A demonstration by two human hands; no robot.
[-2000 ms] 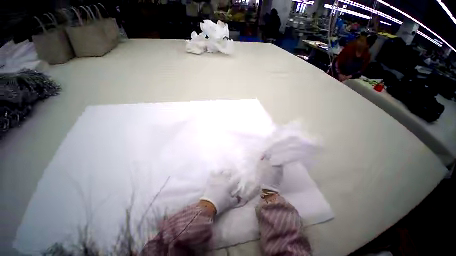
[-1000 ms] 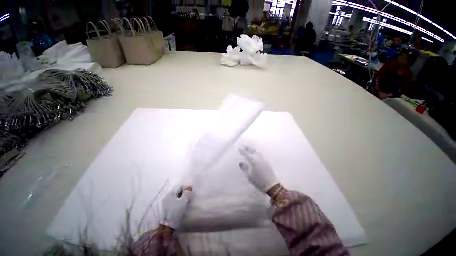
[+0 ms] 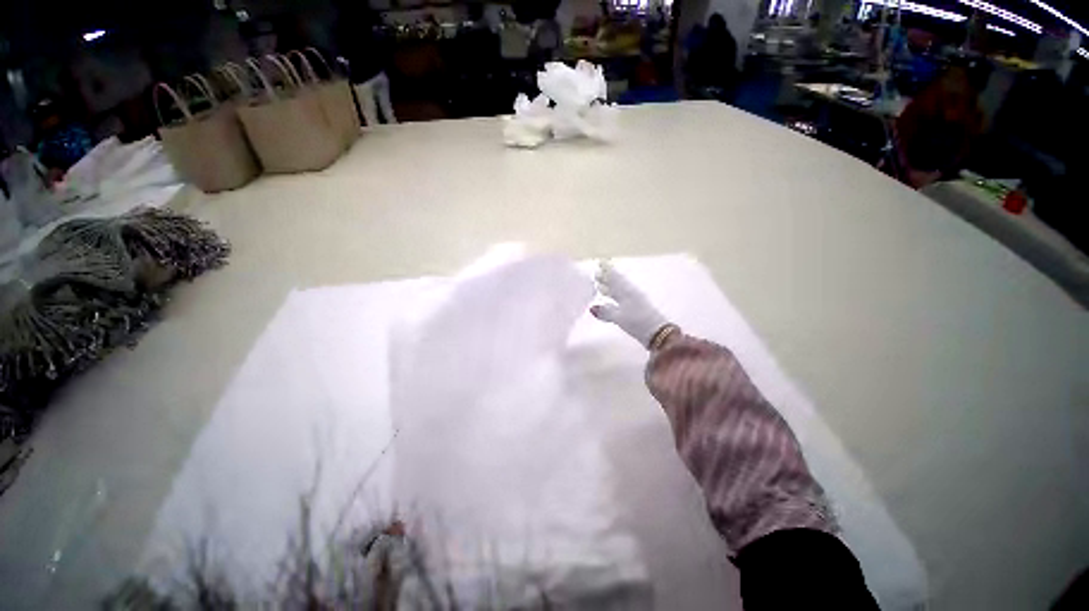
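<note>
A large white paper stack (image 3: 269,418) lies flat on the table in front of me. A white, partly folded paper sheet (image 3: 502,370) is raised and curved above its middle, blurred by motion. My right hand (image 3: 629,313), in a thin white glove with a pink striped sleeve, reaches to the sheet's far right side; its fingers are apart and no grip shows. My left hand (image 3: 382,537) is barely visible at the sheet's near left edge, mostly hidden by blurred dark strands and white paper; its grip cannot be told.
Crumpled white paper (image 3: 564,105) sits at the far edge. Tan tote bags (image 3: 293,129) stand far left, near a heap of grey bundles (image 3: 102,281). Shiny clear plastic (image 3: 74,531) lies at the near left. A person (image 3: 937,125) is at another table on the right.
The narrow folded paper at the middle now shows as a broader, raised sheet. My right hand has moved forward to its far side. My left hand has moved down and left, largely out of sight.
</note>
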